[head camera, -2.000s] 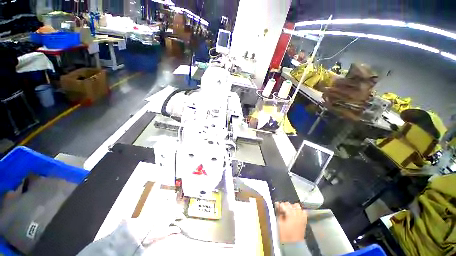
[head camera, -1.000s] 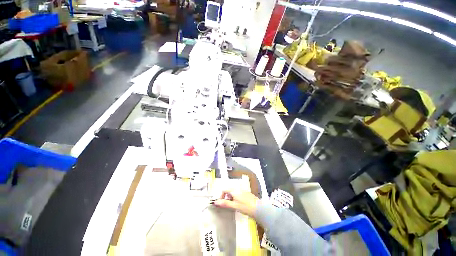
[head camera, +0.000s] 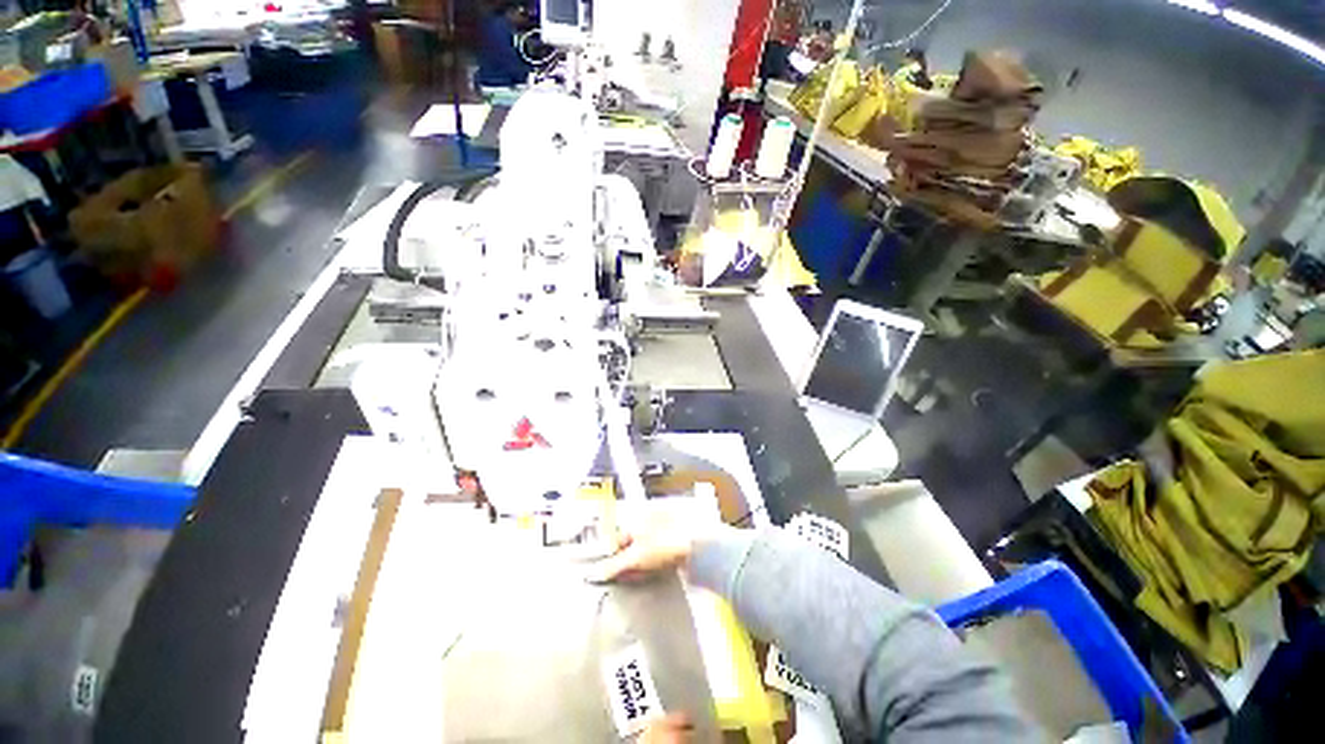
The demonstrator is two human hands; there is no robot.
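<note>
A grey-beige fabric piece [head camera: 509, 676] lies on the white template board [head camera: 301, 640], below the machine head [head camera: 526, 414]. A white label with black lettering [head camera: 628, 686] lies on the fabric. My right hand [head camera: 639, 555] reaches in from the right, its fingertips at the fabric's upper edge beside the small clamp frame [head camera: 571, 532]. Glare hides whether they grip anything. A small part of a hand, apparently my left hand [head camera: 666, 730], shows at the bottom edge beside the label; the rest is cut off. More labels [head camera: 821, 534] lie right of the board.
Blue bins stand at left [head camera: 102, 494] and lower right [head camera: 1068, 589], both holding grey pieces. A control screen [head camera: 860, 364] stands right of the machine. Thread cones [head camera: 775, 148] stand behind it. Olive-yellow garments [head camera: 1235, 494] lie at far right.
Since the first frame my right hand has moved from the board's right side to the clamp. The labelled fabric now shows on the board. Part of a hand has appeared at the bottom edge.
</note>
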